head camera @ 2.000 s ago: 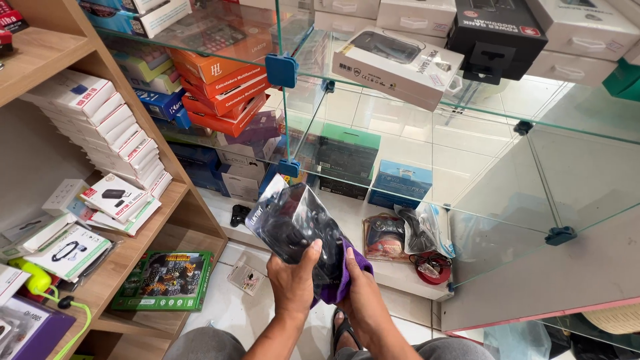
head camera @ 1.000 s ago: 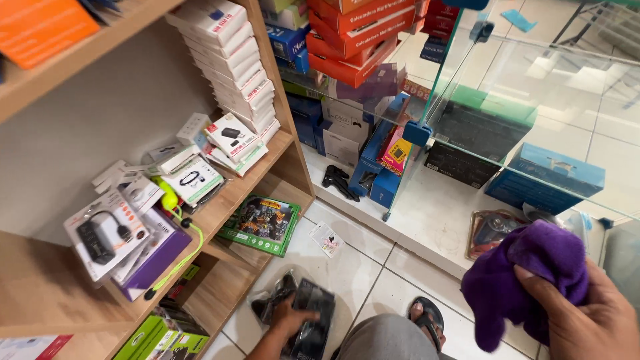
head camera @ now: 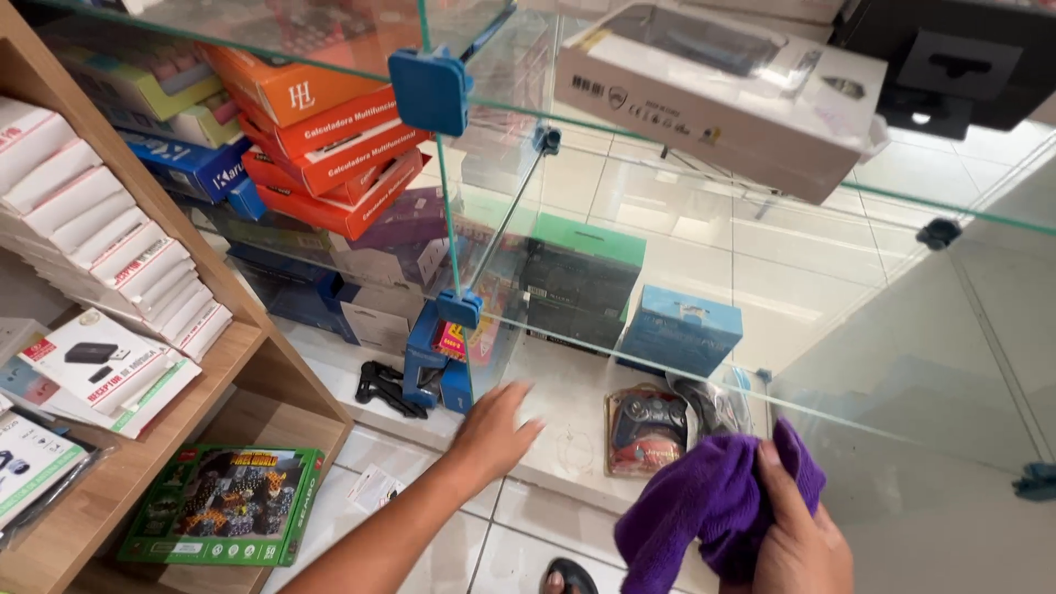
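My right hand (head camera: 800,528) grips a bunched purple cloth (head camera: 709,503) at the lower right, in front of the glass display case. My left hand (head camera: 495,433) reaches over the white bottom shelf (head camera: 553,437) with its fingers apart and nothing in it. Right of that hand lies a game controller in a clear blister pack (head camera: 648,433), beside a bagged dark item (head camera: 714,400) partly behind the cloth. A blue box (head camera: 681,330) and a black and green box (head camera: 586,276) stand behind them. A black controller or stand (head camera: 388,388) lies to the left.
A glass shelf with blue corner clamps (head camera: 431,91) crosses above my hands, bearing a white boxed item (head camera: 718,99). Orange calculator boxes (head camera: 330,140) are stacked at the left. A wooden shelf unit (head camera: 289,371) holds stacked white boxes (head camera: 124,239) and a green boxed set (head camera: 227,503).
One second ago my left hand held a dark package low near the floor; now it is empty and over the bottom shelf. The cloth stays in my right hand. The view has swung right.
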